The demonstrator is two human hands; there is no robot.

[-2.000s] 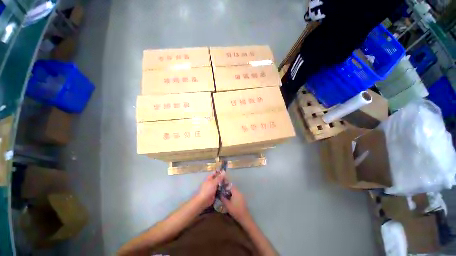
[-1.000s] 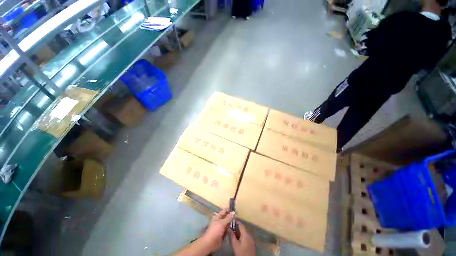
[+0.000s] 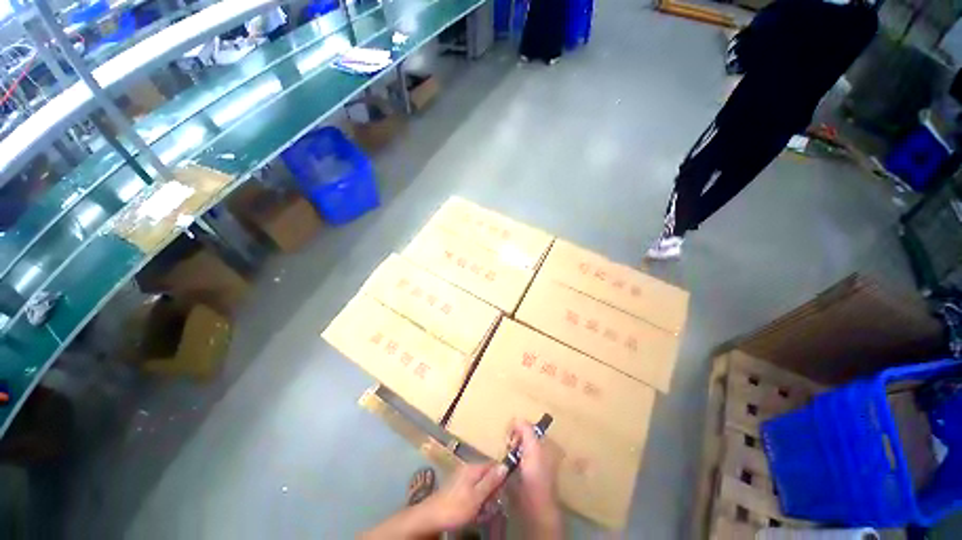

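A black marker pen (image 3: 543, 424) with a pale band is held slantwise over the near right carton. My right hand (image 3: 538, 469) is closed around its upper part. My left hand (image 3: 472, 496) is at its lower end, fingers closed on it; whether the cap is on cannot be told. Tan shipping cartons (image 3: 564, 364) with red print stand in a block, with clear tape shining on some tops. The near right carton is partly hidden by my right hand. A wooden pallet (image 3: 406, 422) shows under the near left edge.
A green bench (image 3: 248, 142) curves along the left, with a blue crate (image 3: 332, 174) and open cartons (image 3: 200, 343) below. A person in black (image 3: 754, 100) stands beyond the cartons at right. Another pallet (image 3: 738, 454), flat cardboard (image 3: 833, 327) and a blue crate (image 3: 828, 448) are at right.
The view has swung so the cartons lie slantwise and nearer. My hands and the marker have moved over the near right carton. The person in black has moved away from the cartons.
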